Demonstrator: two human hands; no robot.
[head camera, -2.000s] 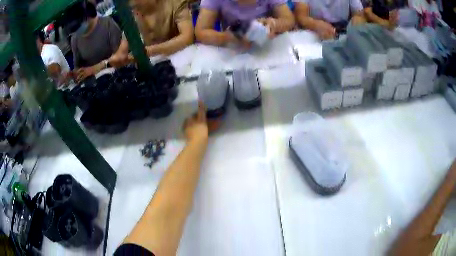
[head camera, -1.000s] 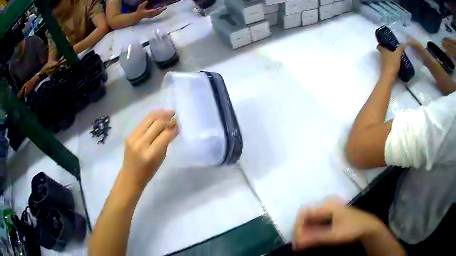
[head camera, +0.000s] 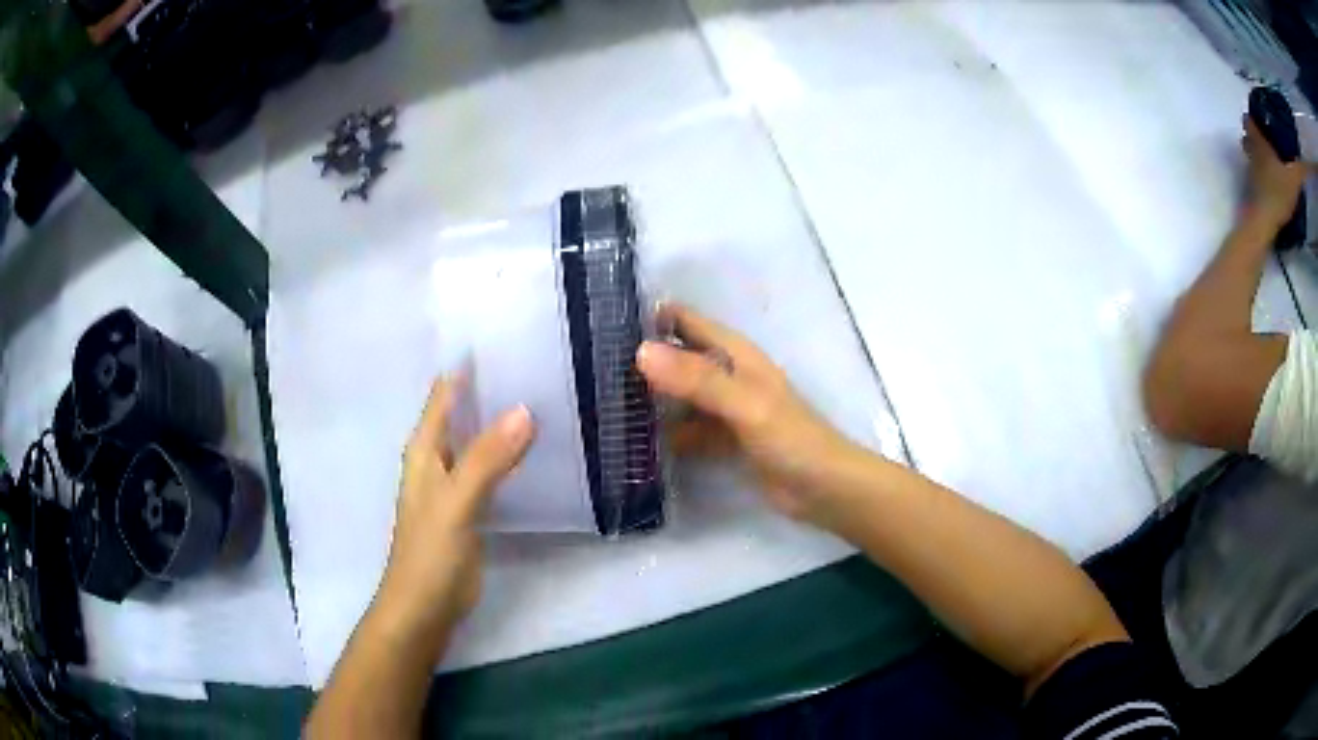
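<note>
A unit lies on its side in front of me, its translucent tank (head camera: 513, 311) to the left and its black base (head camera: 610, 362) to the right. Shiny clear film covers the ribbed side of the base. My left hand (head camera: 460, 484) holds the tank, with the thumb on its near face and the fingers at its left side. My right hand (head camera: 744, 412) is at the base, its thumb and fingers against the ribbed side. The right fingers are partly blurred.
A pile of small dark parts (head camera: 359, 149) lies at the upper left. Black round-cornered housings (head camera: 152, 506) stand at the left, beyond a green metal post (head camera: 159, 181). The green bench edge (head camera: 694, 651) runs along the front. Another person's arm (head camera: 1221, 318) is at the right.
My right hand has come up from the bench's front edge to the base. The unit has turned more upright in view and sits between both hands. The view has shifted, and the two far units are out of sight.
</note>
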